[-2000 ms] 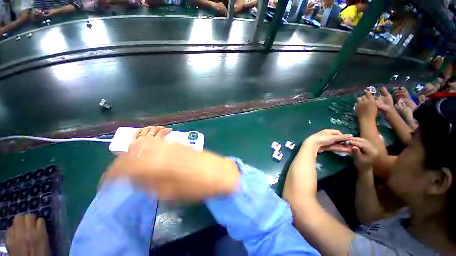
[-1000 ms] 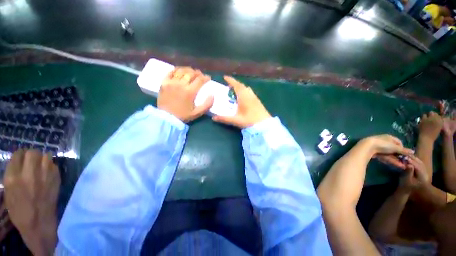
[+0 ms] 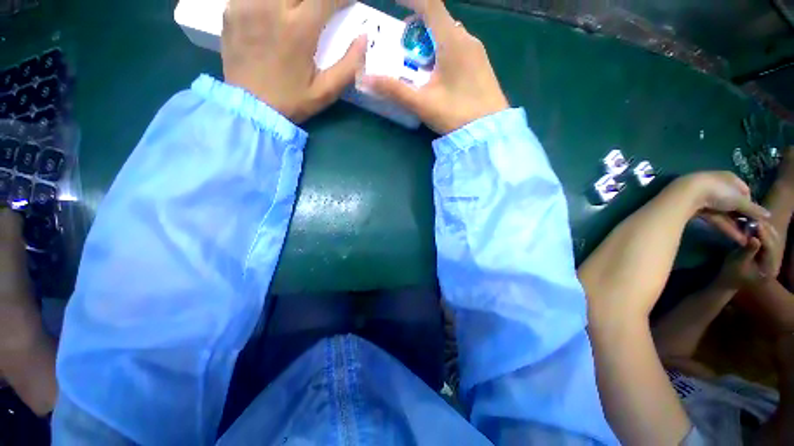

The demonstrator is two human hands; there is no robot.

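Note:
The white power strip (image 3: 348,43) lies slantwise on the green bench at the top of the view, its left end partly cut off by the frame edge. My left hand (image 3: 274,57) is wrapped over its middle and holds it. My right hand (image 3: 448,74) is at the strip's right end, thumb on the near side and fingers on the far side. A small unit with a shiny teal-blue face (image 3: 419,43) is at that end, beside my right fingers. My fingertips at the top are partly cut off.
Several small white-silver units (image 3: 615,162) lie on the bench to the right. A neighbour's hands (image 3: 740,222) hold a small part at right. A clear tray with black pockets (image 3: 30,165) is at left, beside another person's arm (image 3: 22,322). Small metallic pieces (image 3: 756,157) lie far right.
My view has tilted down, so strip and hands appear higher. My two hands, overlapping and blurred two seconds ago, have come apart along the strip, the right now at its right end.

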